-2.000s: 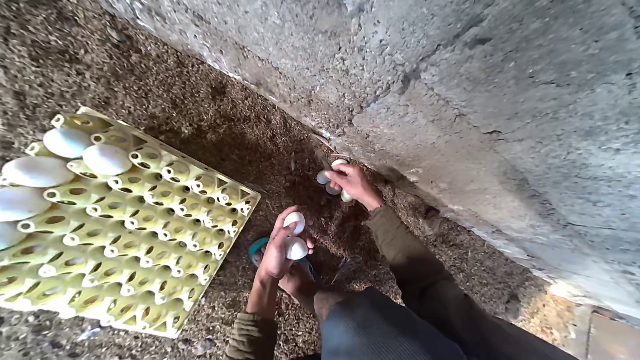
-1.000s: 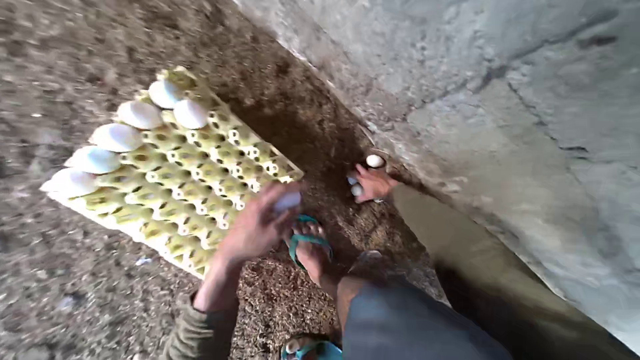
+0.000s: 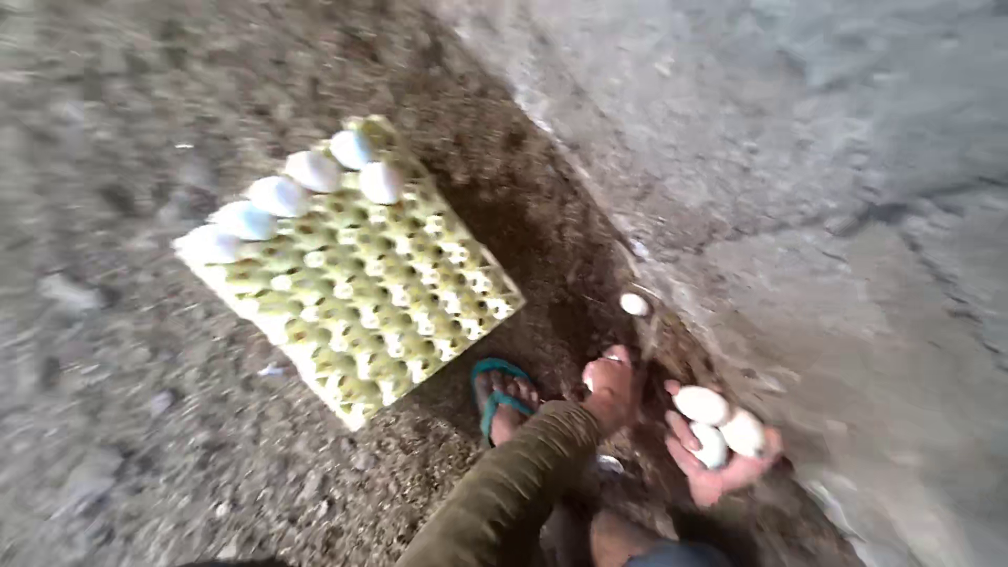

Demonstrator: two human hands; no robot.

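Observation:
My right hand (image 3: 724,465), at the lower right, is palm up and cradles three white eggs (image 3: 703,405). To its left, my left hand (image 3: 611,386) is low over the ground with its fingers curled, and white egg surface shows at its fingertips and side. Blur hides how many eggs are under it. Another white egg (image 3: 634,304) lies on the ground near the foot of the wall, beyond my left hand. The pale yellow egg tray (image 3: 504,303) rests on the ground at left of centre. Several white eggs (image 3: 277,196) stand along its far left side, with one beside that row.
A rough, cracked concrete wall (image 3: 787,197) runs along the right. Loose brown litter (image 3: 197,472) covers the ground. My foot in a teal flip-flop (image 3: 492,402) is close to the tray's near corner. Small pale bits are scattered at left.
My left hand has moved from beside the tray to the ground near the wall. My right hand, earlier reaching down at eggs on the ground, is now palm up with three eggs.

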